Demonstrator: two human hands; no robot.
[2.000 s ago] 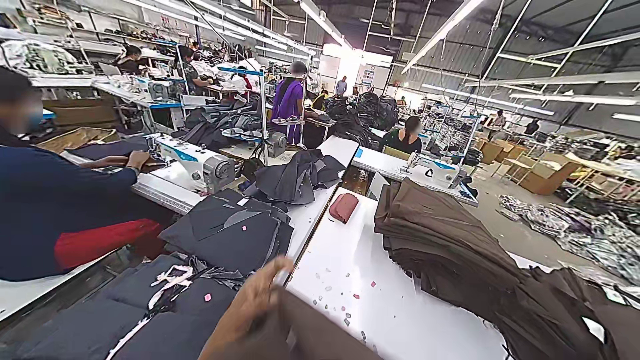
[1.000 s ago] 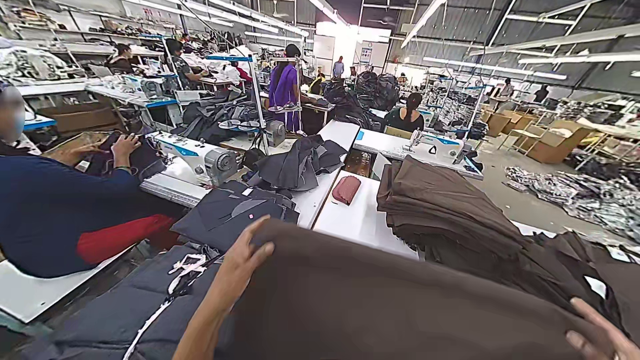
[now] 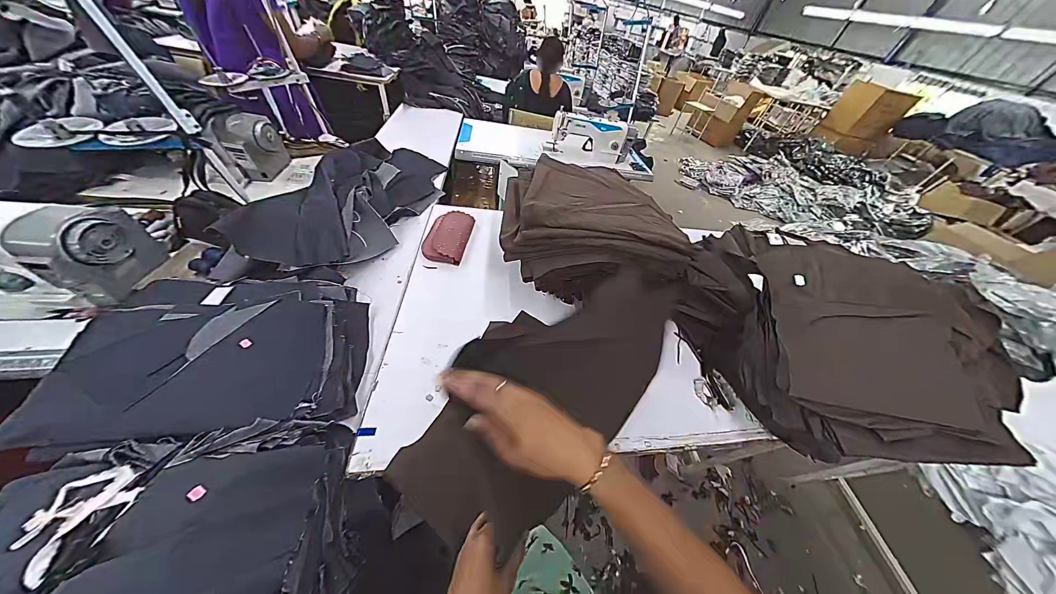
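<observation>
A dark brown cut fabric piece (image 3: 569, 363) lies across the white table (image 3: 437, 330), its near end hanging over the front edge. Over its left part is my right hand (image 3: 520, 425), slightly blurred, with fingers extended and nothing plainly pinched. My left hand (image 3: 483, 557) is at the bottom, its thumb on the hanging end of the fabric and its other fingers mostly hidden. The far end of the piece meets a stack of brown fabric pieces (image 3: 586, 214). Another brown stack (image 3: 874, 330) lies to the right, bearing small white tags.
A dusty-red case (image 3: 449, 237) rests on the table. Navy fabric stacks (image 3: 190, 363) lie at left, near a sewing machine (image 3: 82, 247). Another sewing machine (image 3: 590, 136) stands ahead, by a seated person (image 3: 540, 87). Scraps litter the floor (image 3: 718, 511) at lower right.
The brown fabric, spread between both hands one second ago, now lies over the table. My right hand has moved in from the right side, and my left hand is lower. The view has shifted right and down.
</observation>
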